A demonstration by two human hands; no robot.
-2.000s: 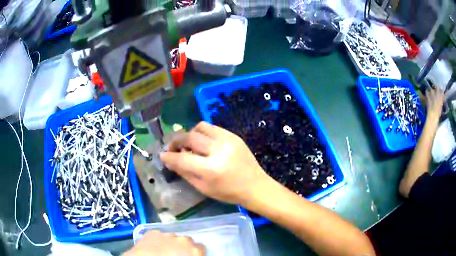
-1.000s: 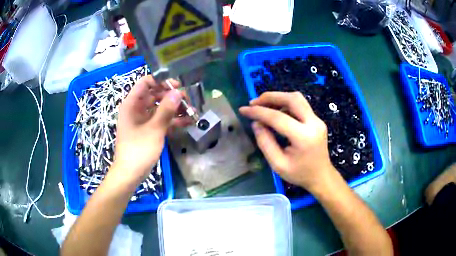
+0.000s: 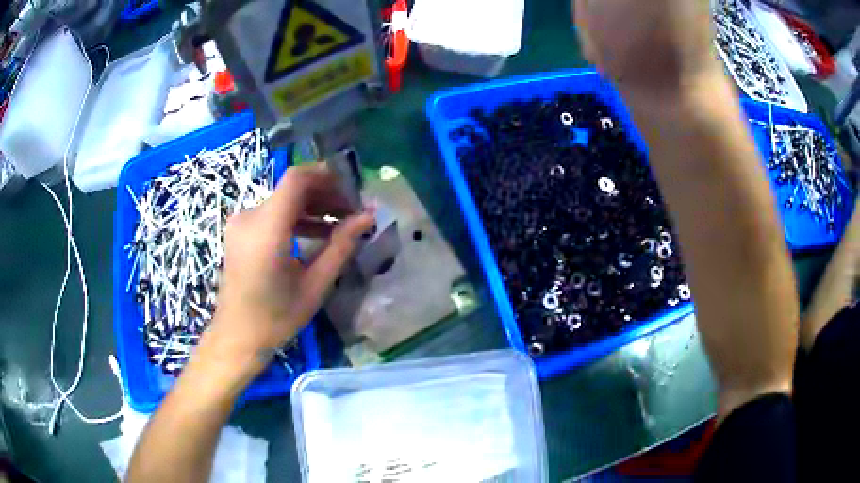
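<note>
My left hand [image 3: 283,255] is at the small metal fixture block [image 3: 378,250] under the press punch [image 3: 346,174]. Its thumb and fingers are closed on a thin white stick [image 3: 330,219], mostly hidden by the fingers, with a dark end at the block's top. I cannot tell whether that end sits in the hole. My right arm is raised across the right side; my right hand [image 3: 641,38] is cut off by the top edge, its fingers out of view. The blue tray of black rings [image 3: 566,236] is right of the base plate [image 3: 405,302].
The press head [image 3: 311,57] stands above the block. A blue tray of white sticks [image 3: 189,255] is at left. A clear box [image 3: 415,415] with a few sticks is nearest me. Clear boxes [image 3: 123,113] and a cord [image 3: 71,283] lie far left. Another person's arm [image 3: 835,283] is at right.
My right hand has moved from beside the block up and right to the top edge. My left hand stays at the block, its fingers now over the block's top. The camera view has shifted slightly.
</note>
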